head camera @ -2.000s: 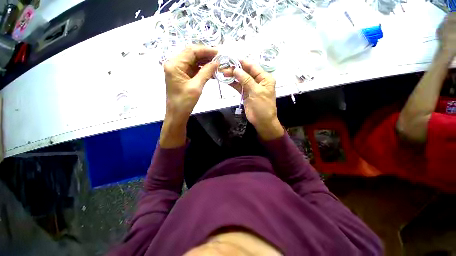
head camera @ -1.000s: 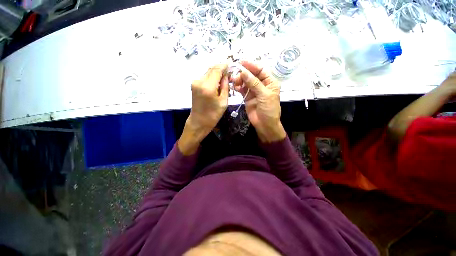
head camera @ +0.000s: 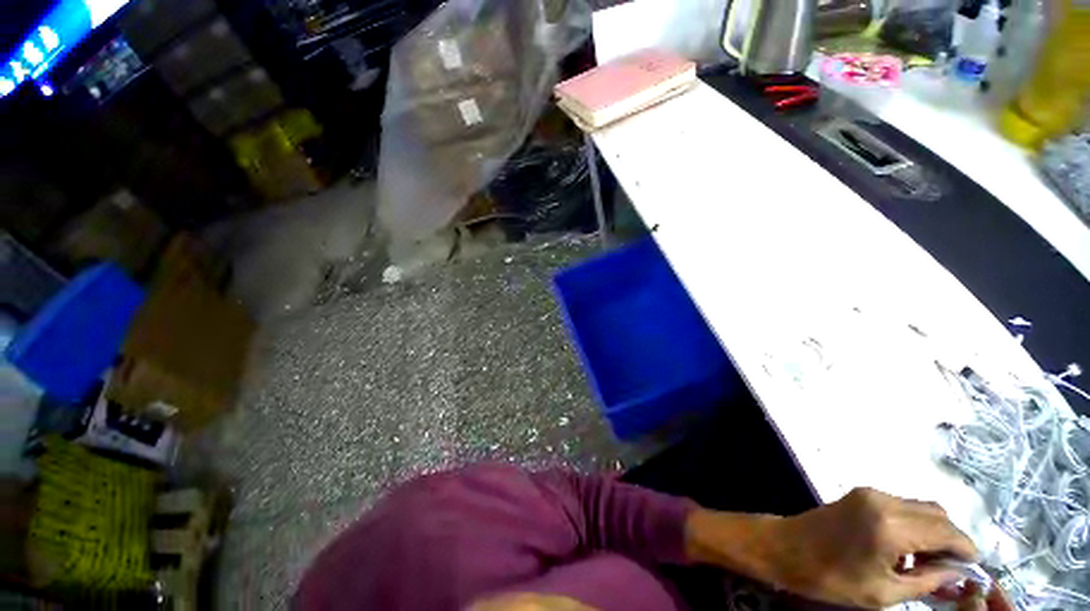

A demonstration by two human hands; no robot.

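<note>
My left hand [head camera: 879,551] is at the bottom right, over the bench edge, with its thumb and fingers pinched on a white cable coil [head camera: 974,575]. Only a little of the coil shows. Fingertips of my right hand [head camera: 994,597] show beside it at the lower edge; the rest is cut off. The loose white cable pile [head camera: 1028,466] lies on the bench just beyond my hands. A faint white cable coil [head camera: 798,358] lies apart, nearer the bench edge.
The white bench [head camera: 765,227] runs up and left, with a black strip [head camera: 956,227] behind it. A pink book [head camera: 628,86], metal kettle [head camera: 771,36] and red-handled tool [head camera: 789,93] stand or lie at its far end. A blue bin [head camera: 645,340] is below; cartons and a plastic-wrapped stack are left.
The view has swung to the left, bringing the floor, cartons and bench end into sight. My hands now sit at the bottom right, my right hand mostly cut off. The other worker is out of view.
</note>
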